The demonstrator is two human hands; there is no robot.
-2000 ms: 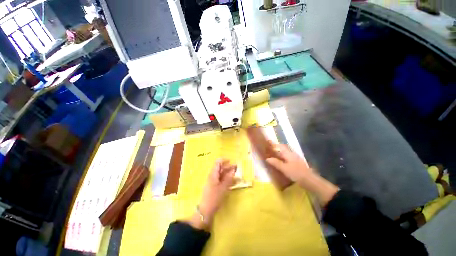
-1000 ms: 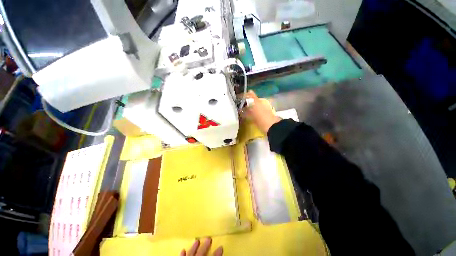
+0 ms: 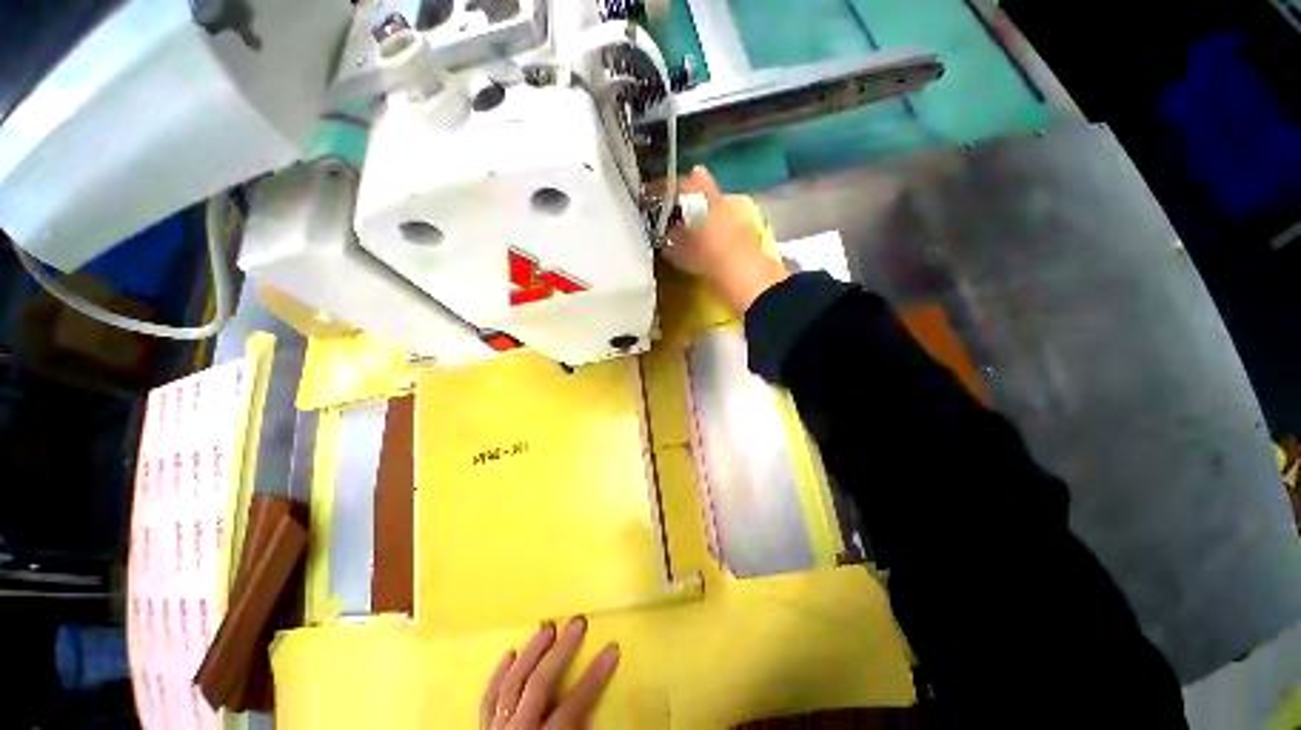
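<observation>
A yellow panel (image 3: 771, 642) lies across the front. A yellow template plate (image 3: 535, 492) with black writing lies behind it, under the white machine head (image 3: 500, 214). A brown strip (image 3: 394, 506) shows along the plate's left side. My left hand (image 3: 549, 677) rests on the yellow panel at the bottom edge, fingers apart and holding nothing; it is cut off by the frame. My right hand (image 3: 721, 250) reaches to the right side of the machine head, by a small white part (image 3: 689, 211). Its fingertips are partly hidden, so its grip is unclear.
Fanned brown strips (image 3: 254, 606) lie at left beside a printed sheet (image 3: 179, 528). Another brown piece (image 3: 945, 350) lies on the grey table (image 3: 1099, 428), partly behind my right sleeve. A metal bar (image 3: 813, 89) crosses the green bed cover. A white screen housing (image 3: 157, 129) is upper left.
My right hand has left the brown strip it held at the template's right side and moved up to the machine head. My left hand has moved down onto the panel. The view is closer.
</observation>
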